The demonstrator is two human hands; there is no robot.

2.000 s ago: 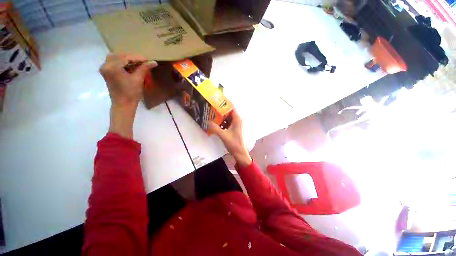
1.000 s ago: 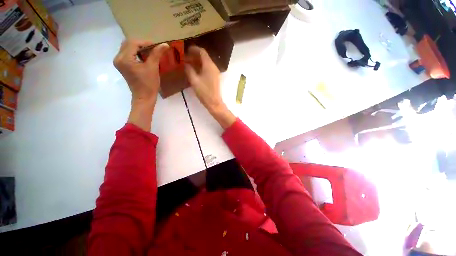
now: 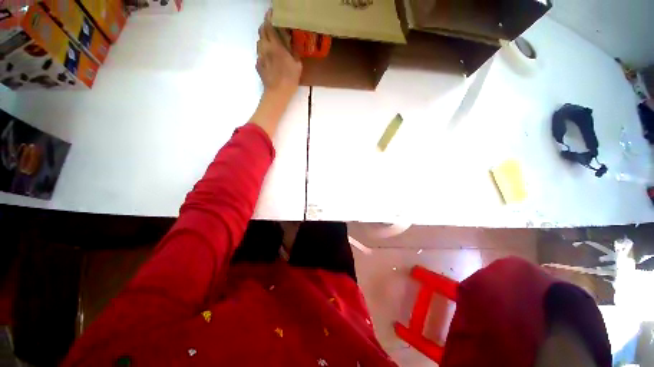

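Observation:
A brown shipping carton lies at the top centre, its printed flap hanging over the opening. An orange retail carton shows partly inside, under the flap. My left hand holds the shipping carton's left side; its fingertips are partly hidden at the edge. My right sleeve is at the lower right, large and blurred; the right hand itself is not visible, cut off by the bottom edge.
Orange retail cartons stand at upper left, a dark printed sheet below. A second brown carton, tape roll, yellow-olive strip, yellow note and black strap lie right. A red stool stands on the floor.
The retail carton has gone into the shipping carton. My right hand has let go and moved back out of the picture at lower right. The view has turned, and my left hand stays at the shipping carton.

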